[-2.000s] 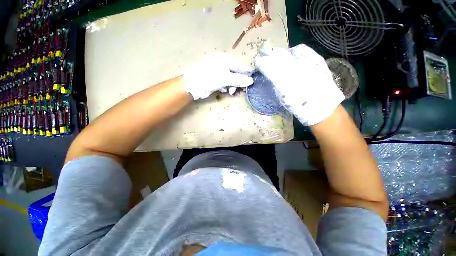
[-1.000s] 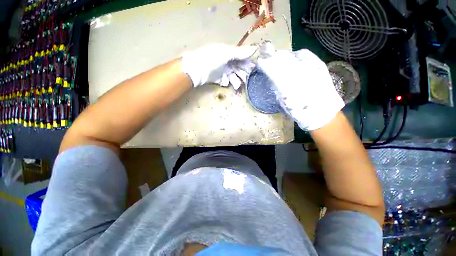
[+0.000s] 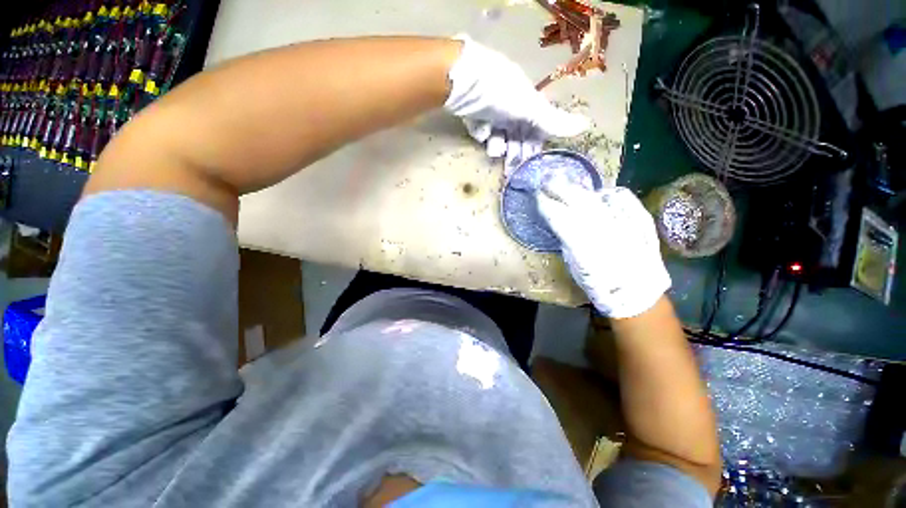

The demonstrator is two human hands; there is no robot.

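A shallow round dish [image 3: 527, 220] with blue-grey paste stands on the stained cream board [image 3: 417, 223]. My right hand [image 3: 608, 248], in a white glove, reaches over the dish's right side with its fingertips down at the paste. Whether it pinches something there I cannot tell. My left hand [image 3: 505, 104], in a white glove, is at the dish's upper left, fingers curled and thumb stretched to the right. Whether it holds anything is hidden. Copper-coloured strips [image 3: 586, 38] lie at the board's far edge, beyond my hands.
A yellowish round pot [image 3: 692, 216] with silvery bits stands right of the dish. A round wire grille [image 3: 737, 111] is behind it. A black box with a red light [image 3: 796, 268] and cables is at right. Rows of boards with yellow blocks [image 3: 75, 84] fill the left. Bubble wrap [image 3: 785, 402] lies lower right.
The view has turned and shifted. My right hand has moved from beside my left fingertips down into the dish. My left hand has moved to the dish's far left rim, its thumb now apart.
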